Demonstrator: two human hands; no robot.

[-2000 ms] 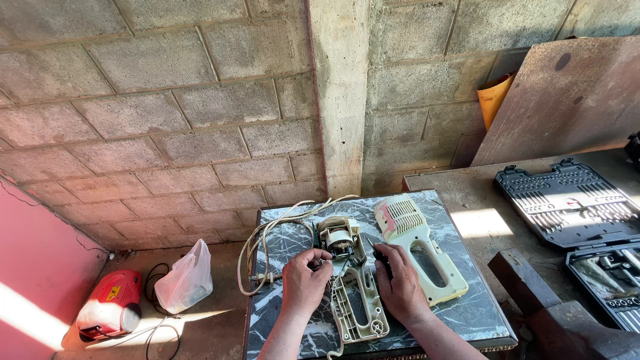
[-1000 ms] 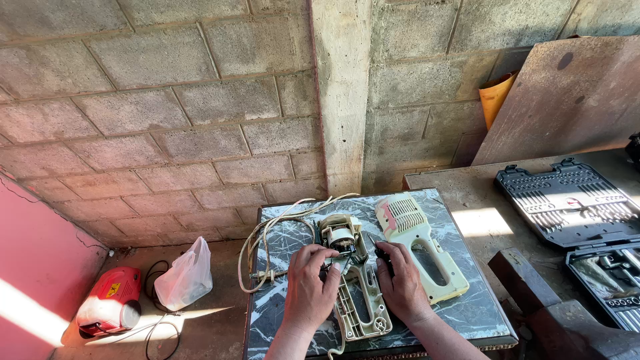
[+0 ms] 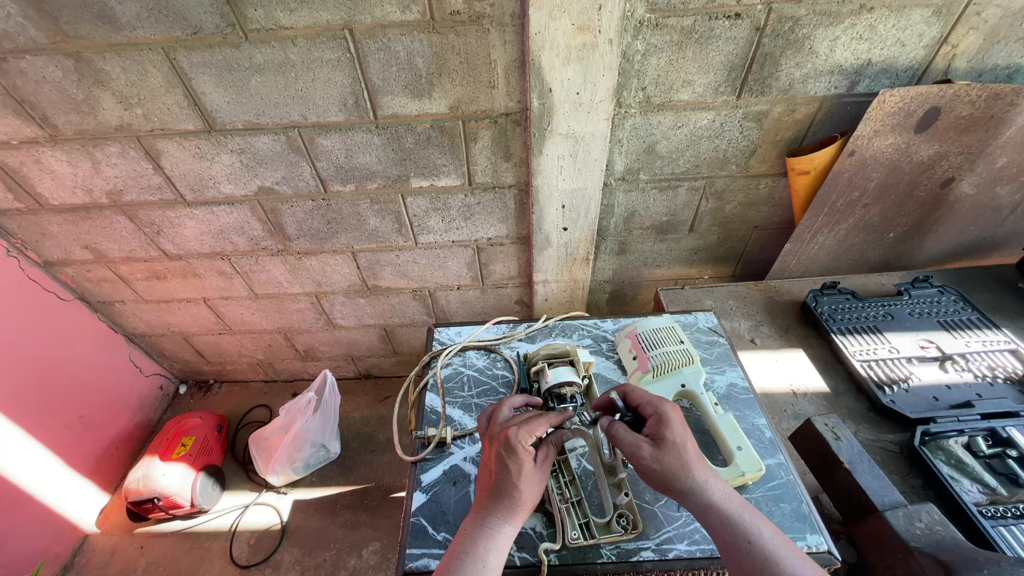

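Observation:
An opened handheld power tool lies on a dark marbled tabletop [image 3: 456,512]; its lower plastic housing half [image 3: 596,512] holds an electric motor [image 3: 560,374] at the top. My left hand [image 3: 514,448] is at the housing's left side, fingertips pinched at small parts just below the motor. My right hand [image 3: 658,440] grips a small dark tool with a metal shaft, probably a screwdriver, over the same spot; the exact contact is hidden by the fingers. The other cream housing half [image 3: 688,384], with vents and a looped handle, rests to the right. A pale power cord [image 3: 400,400] with a plug coils at the left.
An open black socket set case [image 3: 880,376] sits on the bench [image 3: 712,298] to the right, near a heavy metal piece [image 3: 848,464]. On the floor at left are a red machine [image 3: 180,464] and a plastic bag [image 3: 300,436]. A block wall [image 3: 336,192] stands behind.
Both hands have come closer together below the motor. The metal shaft in my right hand now tilts up and to the left beside the fingers.

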